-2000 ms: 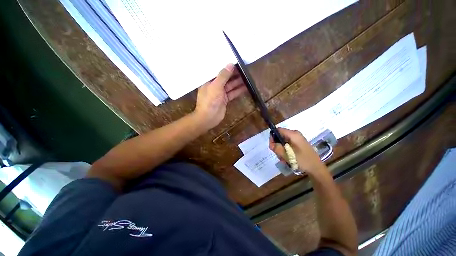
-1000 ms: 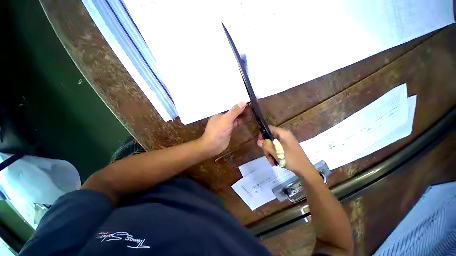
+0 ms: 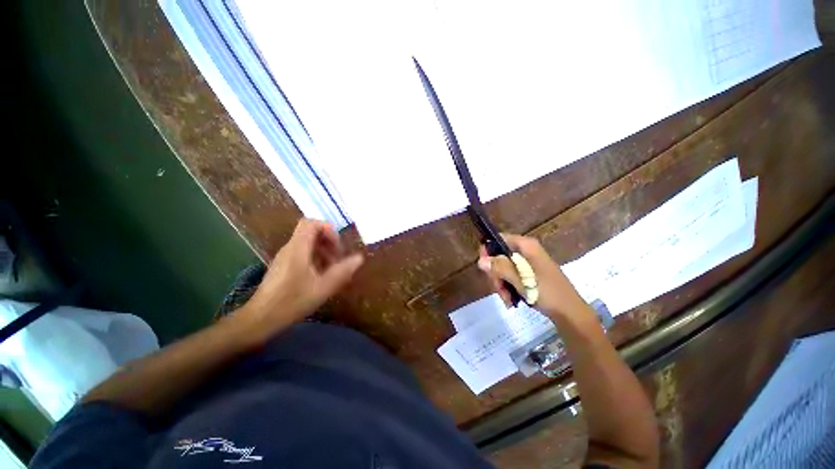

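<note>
My right hand (image 3: 526, 275) holds the tailor's shears (image 3: 455, 151) by the cream-wrapped handle. Their long dark blades look closed or nearly so and lie over the near edge of the white marker paper (image 3: 568, 82). My left hand (image 3: 309, 266) is at the near left corner of the lay, fingers curled and apart from the thumb, with nothing seen in it. The striped fabric lay (image 3: 265, 110) shows its layered edge to the left of the paper. Whether the left fingertips touch the fabric corner is unclear.
Printed paper offcuts (image 3: 659, 238) lie on the brown wooden table (image 3: 549, 220), partly under a silver metal clamp (image 3: 549, 353) beside my right forearm. A dark metal rail (image 3: 677, 321) crosses beyond it. Striped cloth (image 3: 787, 412) is at lower right. A white bundle (image 3: 87, 353) is at left over green floor.
My left hand has moved left from beside the shears to the corner of the lay. My right hand still holds the shears over the paper edge. The view has shifted.
</note>
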